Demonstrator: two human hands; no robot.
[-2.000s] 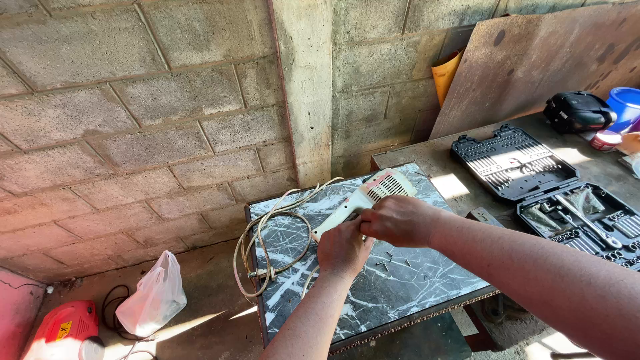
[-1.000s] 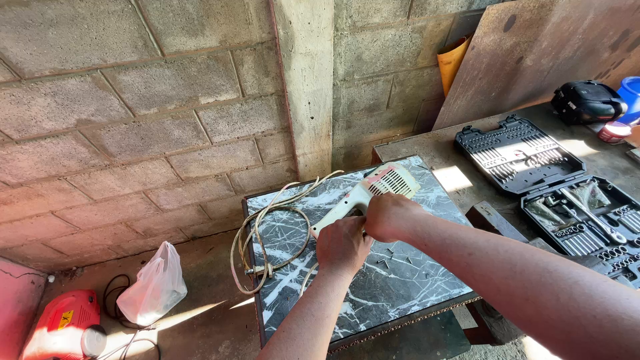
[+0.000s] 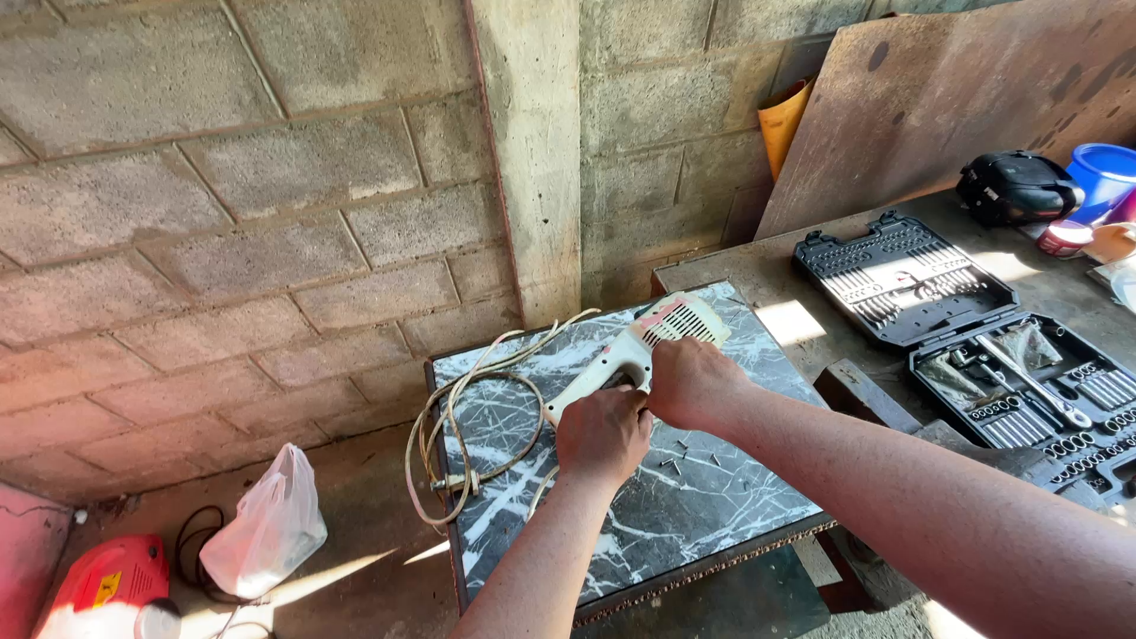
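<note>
A white corded power tool housing with a slotted vent and reddish stains lies on a black-and-white marble-patterned tabletop. My left hand is closed on its handle end, with the fingertips hidden. Touching it, my right hand is closed over the housing's near side, below the vent slots; whether it holds anything else is hidden. Several small screws are scattered on the tabletop just in front of the hands. The tool's beige power cord lies in loops at the left edge, its plug among them.
On the workbench at right lies an opened socket set case, beside a metal vise. Behind are a black case and a blue bucket. A plastic bag and a red machine stand on the floor at left.
</note>
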